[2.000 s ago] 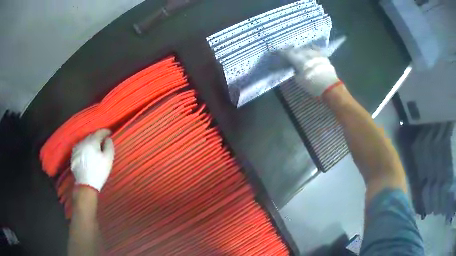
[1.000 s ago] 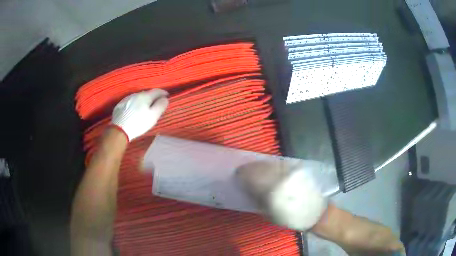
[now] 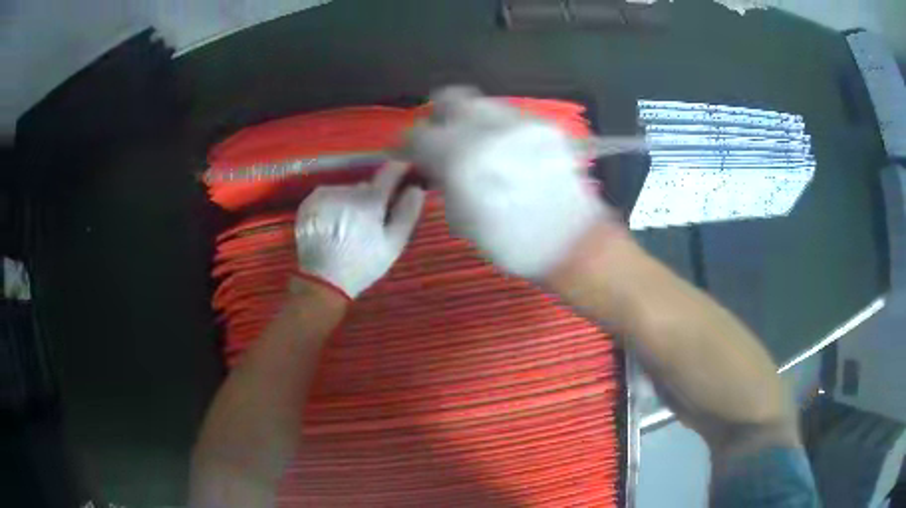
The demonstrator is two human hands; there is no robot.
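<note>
A metal panel [image 3: 298,165], seen nearly edge-on as a pale strip, lies across the far rows of red dividers [image 3: 467,397]. My right hand [image 3: 522,189], in a white glove and blurred, grips the panel near its middle from above. My left hand [image 3: 353,233], also gloved, is just below the strip at the gap between the far dividers and the nearer rows. Its thumb and fingers are apart, with the fingertips close to my right hand; whether they touch the panel or a divider is unclear.
A stack of perforated panels [image 3: 720,184] lies to the right on the dark table [image 3: 129,327]. A brown-black bar [image 3: 581,14] lies at the far edge. Dark stacked parts [image 3: 854,446] stand at the lower right, and a dark jagged shape [image 3: 94,94] is at the upper left.
My right hand has taken a panel from the stack, carried it left over the dividers, and turned it from flat to edge-on at the far rows. The camera view has shifted too.
</note>
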